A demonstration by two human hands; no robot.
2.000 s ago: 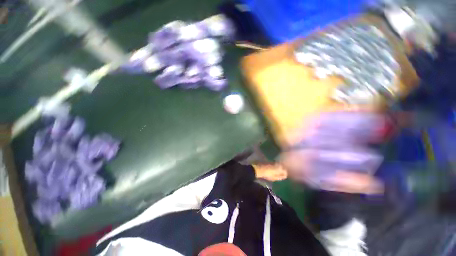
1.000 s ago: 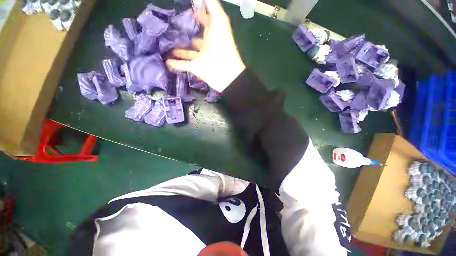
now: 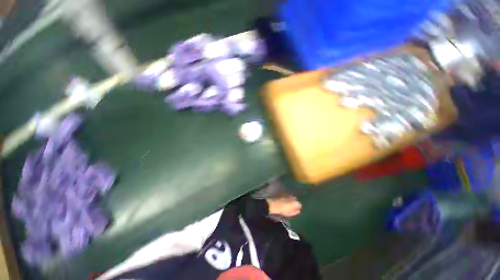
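The view is blurred. Loose purple moulded parts [image 3: 60,199] lie heaped at the left end of the dark green bench [image 3: 164,153]. Purple parts with white lumps [image 3: 203,76] are piled near its far edge. A small white object, perhaps the glue bottle [image 3: 251,132], lies between that pile and the bench's near right end. My left hand [image 3: 285,206] shows small at a black cuff by the bench's near edge, away from the parts. Its grip is unclear. My right hand is out of the picture.
A shallow cardboard tray [image 3: 315,128] at the bench's right end holds many white-and-grey pieces [image 3: 392,95]. Blue crates [image 3: 351,27] stand behind it. A red object [image 3: 392,163] and a blue container [image 3: 419,213] are beyond the tray's near side.
The view has swung right. My right hand, over the loose purple parts one second ago, has left the picture. My left hand has come into view; the purple load seen two seconds ago is gone from view.
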